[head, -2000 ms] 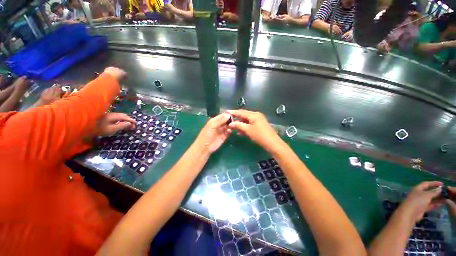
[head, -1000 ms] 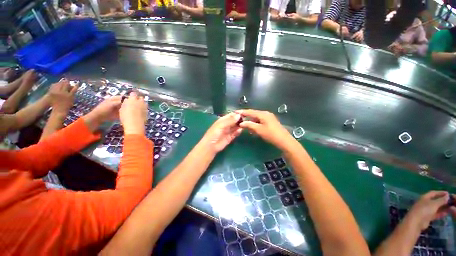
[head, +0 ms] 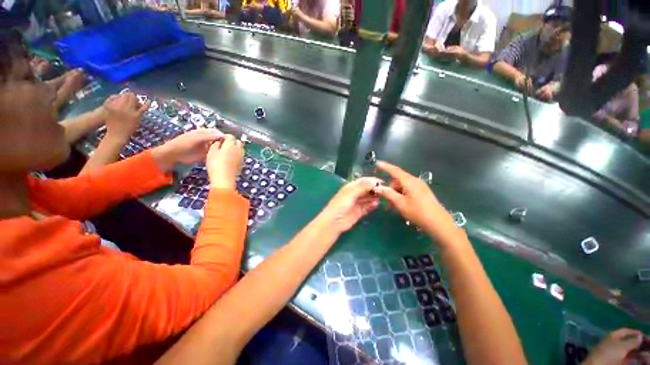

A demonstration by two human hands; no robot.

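My left hand (head: 354,202) and my right hand (head: 413,196) meet above the green bench near its belt-side edge. A small dark unit (head: 377,187) shows between their fingertips, mostly covered by the fingers. Both hands seem to touch it. Below them a clear blister tray (head: 356,303) lies on the bench. Black square units (head: 422,279) sit in pockets on its right side, partly behind my right forearm. The pockets on the left and middle look empty, with glare on them.
A dark belt (head: 299,107) carries loose pale frames (head: 589,245). White pieces (head: 539,280) lie on the bench at right. A green post (head: 360,100) stands beyond my hands. A neighbour in orange sleeves (head: 221,249) works at left beside a filled tray (head: 267,187). A blue bin (head: 128,46) is far left.
The view has swung left, so the scene sits further right and lower. The orange-sleeved neighbour's hands have come together over their tray. My hands remain together at the small unit.
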